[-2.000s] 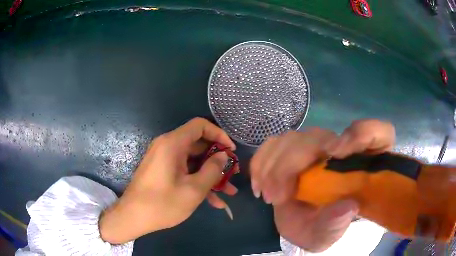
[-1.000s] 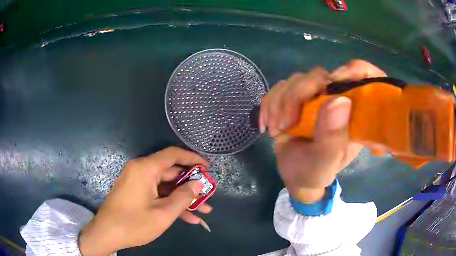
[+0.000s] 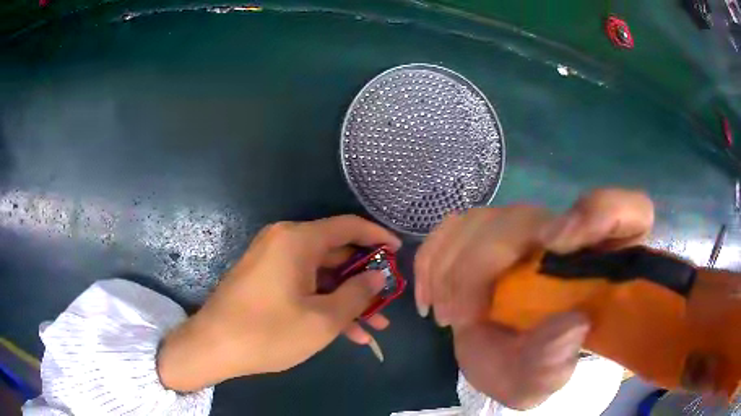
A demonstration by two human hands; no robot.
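Observation:
My left hand [image 3: 280,301] pinches a small red housing [image 3: 393,283] between thumb and fingers, its open side with silvery inner parts showing. My right hand [image 3: 520,284] grips an orange electric screwdriver [image 3: 630,317] with a black strip on top, its nose end towards the housing. The hand is somewhat blurred, and the fingers hide the driver's nose and bit. The round grey screw tray [image 3: 422,146] lies just beyond both hands, with rows of small holes and tiny silvery specks, denser at its right side.
The dark green bench mat [image 3: 162,138] lies under everything. On the brighter green strip beyond are a red unit [image 3: 619,32] at the upper right and another red piece [image 3: 727,130] at the right edge. White sleeves show at the bottom.
Since one second ago, the driver and my right hand have moved from the tray's right edge down beside the housing. The camera view has shifted, so the tray shows further right.

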